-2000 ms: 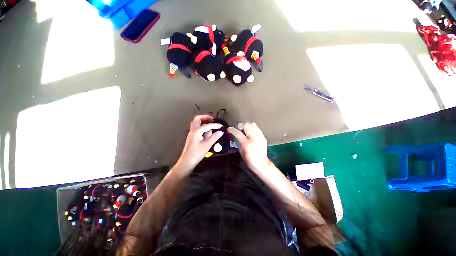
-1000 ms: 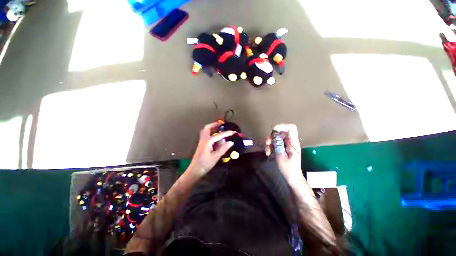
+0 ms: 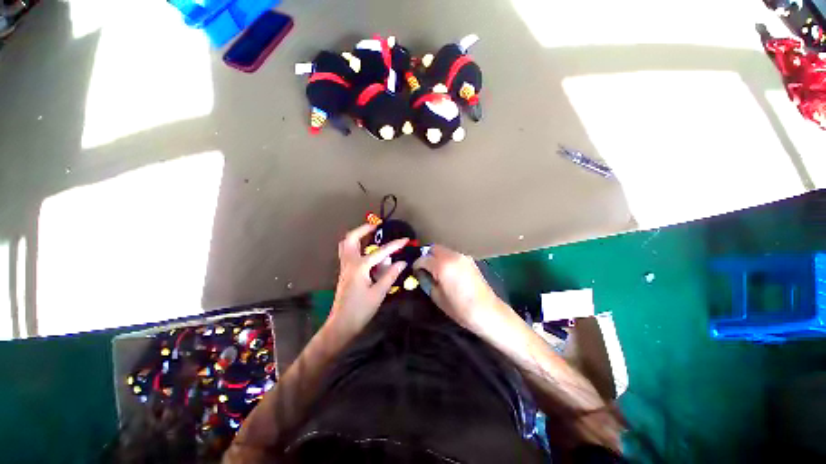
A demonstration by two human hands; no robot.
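Note:
A round black plush toy (image 3: 398, 237) with a red band, white patch and pale yellow nubs is at the table's near edge. A black loop and a red-and-yellow striped tip stand out at its top. My left hand (image 3: 362, 272) grips the toy from the left, fingers across its front. My right hand (image 3: 453, 279) is at the toy's right side, its fingertips against it, with a small dark grey tool (image 3: 424, 280) partly showing in it. No needle or thread can be made out; the right fingertips are partly hidden.
Several similar toys (image 3: 382, 118) lie in a cluster beyond my hands. Slim snips (image 3: 585, 161) lie to the right, a phone (image 3: 258, 42) and blue tray (image 3: 226, 18) upper left. A box of toys (image 3: 270, 349) is lower left, a small carton (image 3: 616, 353) and blue stool (image 3: 765, 331) right.
One second ago my right hand was apart from the toy on the right; it is now back against it. My left hand still holds the toy. The camera view has shifted.

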